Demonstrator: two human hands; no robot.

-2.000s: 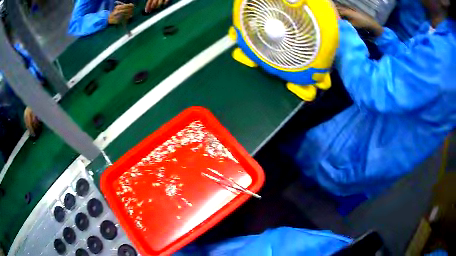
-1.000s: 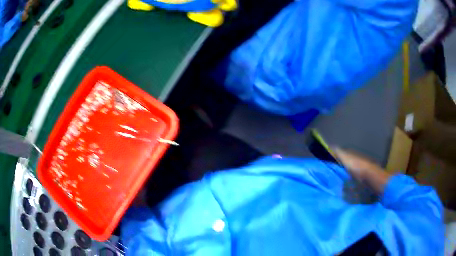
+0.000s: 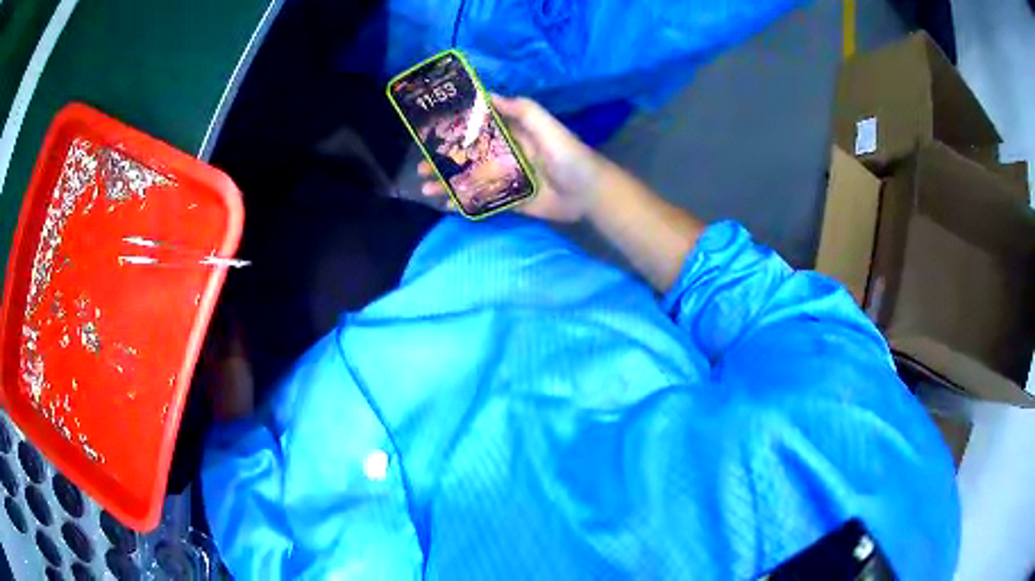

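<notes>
My right hand (image 3: pixel 558 161) holds a mobile phone (image 3: pixel 460 134) with a yellow-green edge. Its lit screen faces up and reads 11:53. My left hand (image 3: pixel 233 380) is dim and mostly hidden in shadow between the red tray and my blue coat; its fingers cannot be made out. The red tray (image 3: pixel 210 329) lies at the left with many tiny silvery pieces scattered in it. A slim silvery pointed tool (image 3: pixel 187 261) lies in the tray, one end over its right rim.
A clear tray with round black parts (image 3: pixel 68 533) is at the lower left. The green bench (image 3: pixel 170 57) is at the upper left. Another person's blue coat (image 3: pixel 613 45) is at the top. Open cardboard boxes (image 3: pixel 953 261) stand at the right. A dark flat object (image 3: pixel 834 556) is at the bottom edge.
The view has swung right and down, so the tray sits further left and the fan is out of view. My right hand has raised the phone and turned its lit screen into view.
</notes>
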